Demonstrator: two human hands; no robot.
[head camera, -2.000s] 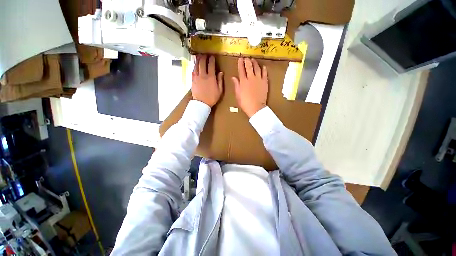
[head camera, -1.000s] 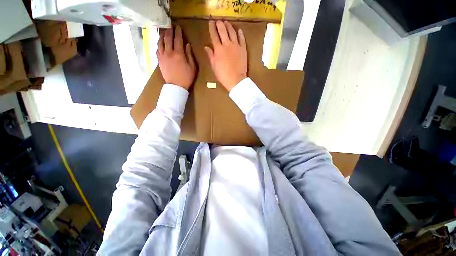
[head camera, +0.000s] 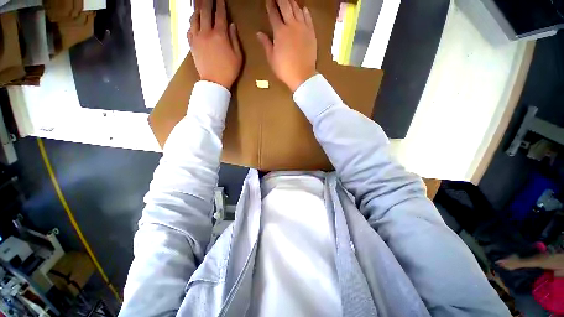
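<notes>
A large brown garment panel (head camera: 247, 124) lies flat on the white table in front of me, with a faint centre line down its lower part. A small pale yellow sticker (head camera: 262, 83) sits on it between my wrists. My left hand (head camera: 213, 46) lies palm down on the panel's left part, fingers near the top edge of the picture. My right hand (head camera: 289, 42) lies palm down on the right part, fingers spread a little. Neither hand grips anything that shows. The panel's far edge is out of the picture.
Yellow tape strips (head camera: 348, 34) lie on the table (head camera: 454, 93) beside the panel. Stacked brown cut pieces (head camera: 62, 28) are at the upper left. A dark-screened monitor (head camera: 525, 15) is at the upper right. Part of another person, an arm (head camera: 525, 262), shows at the lower right.
The view has tilted down, so the sewing machine head and yellow guide bar have left the picture. My hands stay flat on the panel. An arm now shows at the lower right.
</notes>
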